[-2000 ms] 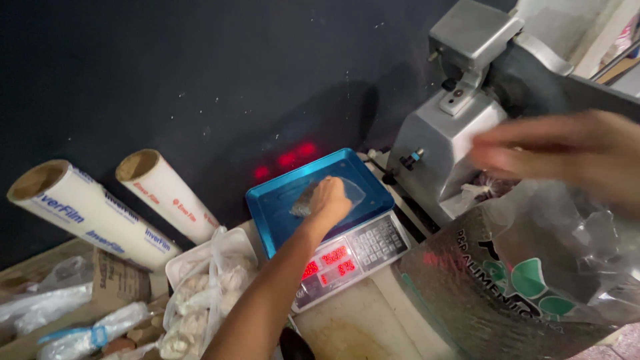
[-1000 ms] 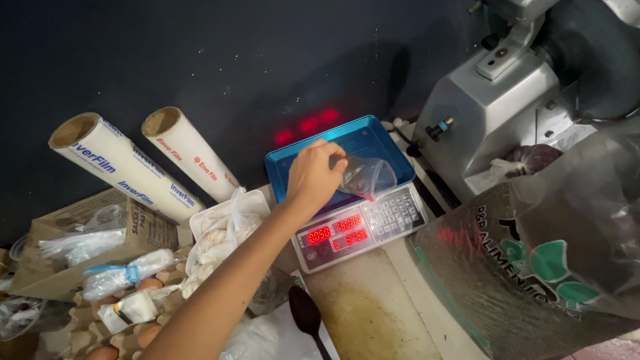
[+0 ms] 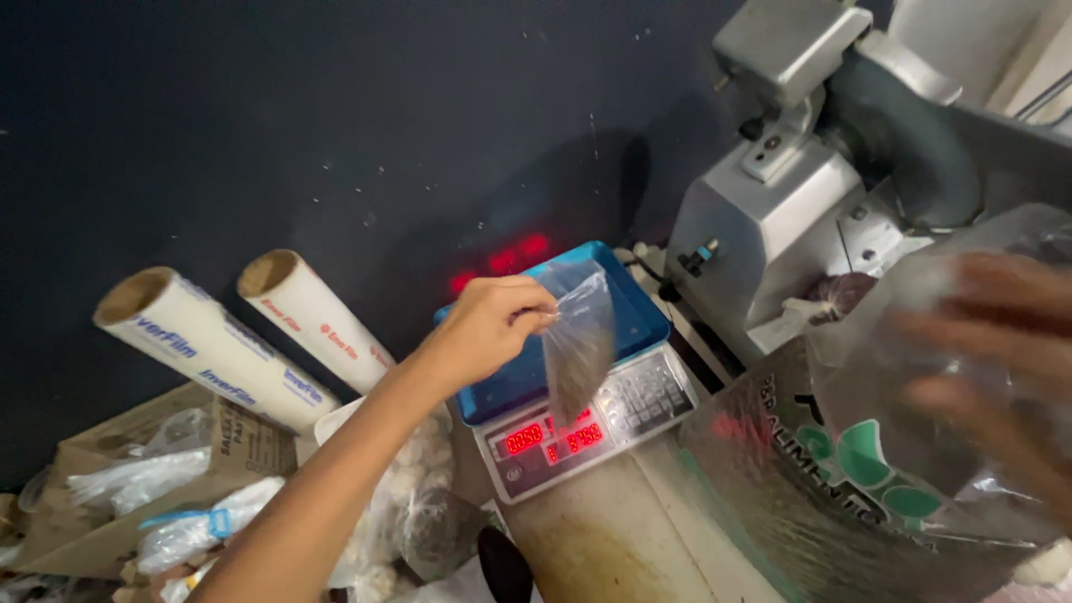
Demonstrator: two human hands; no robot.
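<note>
My left hand (image 3: 502, 327) pinches a small clear plastic bag (image 3: 579, 343) by its top; brownish contents show in its lower part. The bag hangs above a digital scale (image 3: 586, 427) with a blue tray (image 3: 494, 381) and lit red digits. At the right, my right hand (image 3: 988, 335) is blurred beside a large clear printed plastic bag (image 3: 796, 502) that holds dark, fine contents. Whether its fingers grip the plastic is unclear.
A metal slicing machine (image 3: 770, 209) stands behind the large bag. Left are two film rolls (image 3: 218, 352) (image 3: 314, 318), a cardboard box (image 3: 226, 435), bagged whitish items (image 3: 419, 452) and a dark spoon (image 3: 504, 565). A dark wall (image 3: 335, 126) rises behind.
My left hand has lifted the small bag from over the blue tray, and it now hangs upright. My right hand, out of view one second ago, is back at the right.
</note>
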